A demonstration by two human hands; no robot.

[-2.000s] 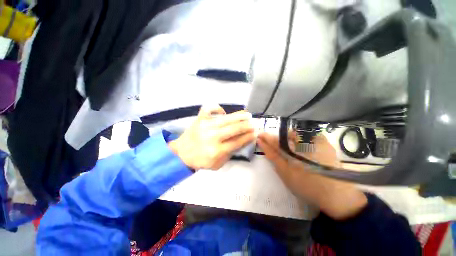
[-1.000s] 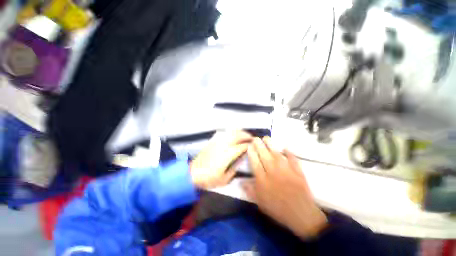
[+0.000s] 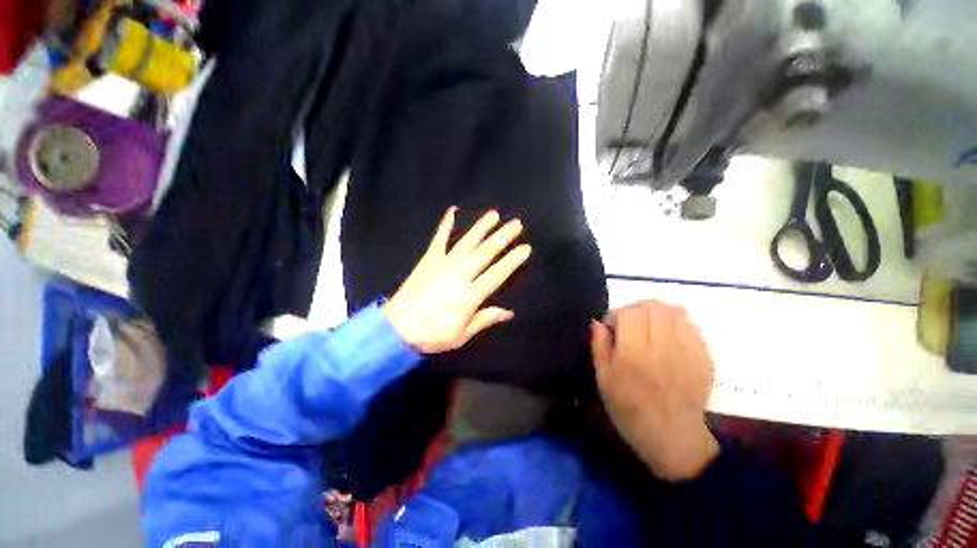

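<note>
A large black garment panel (image 3: pixel 471 139) lies dark side up on the white table and hangs over the front edge. My left hand (image 3: pixel 455 284) lies flat on it with fingers spread, holding nothing. My right hand (image 3: pixel 651 375) is at the panel's right edge, fingers bent and turned down; whether it pinches the cloth is hidden. The sewing machine head (image 3: pixel 654 96) stands at the upper right, with the presser foot area (image 3: pixel 686 201) beyond my right hand, apart from the panel.
Black-handled scissors (image 3: pixel 825 230) lie on the table (image 3: pixel 761 332) at right. More black cloth (image 3: pixel 230 214) is piled left. A purple device (image 3: pixel 91 155) and yellow thread cone (image 3: pixel 150 56) are upper left. A blue-edged container (image 3: pixel 118 375) is lower left.
The pale interfaced side with dark strips was up; now the black side shows. My hands moved apart, the left spread on the cloth, the right at its edge. The cloth is away from the needle area.
</note>
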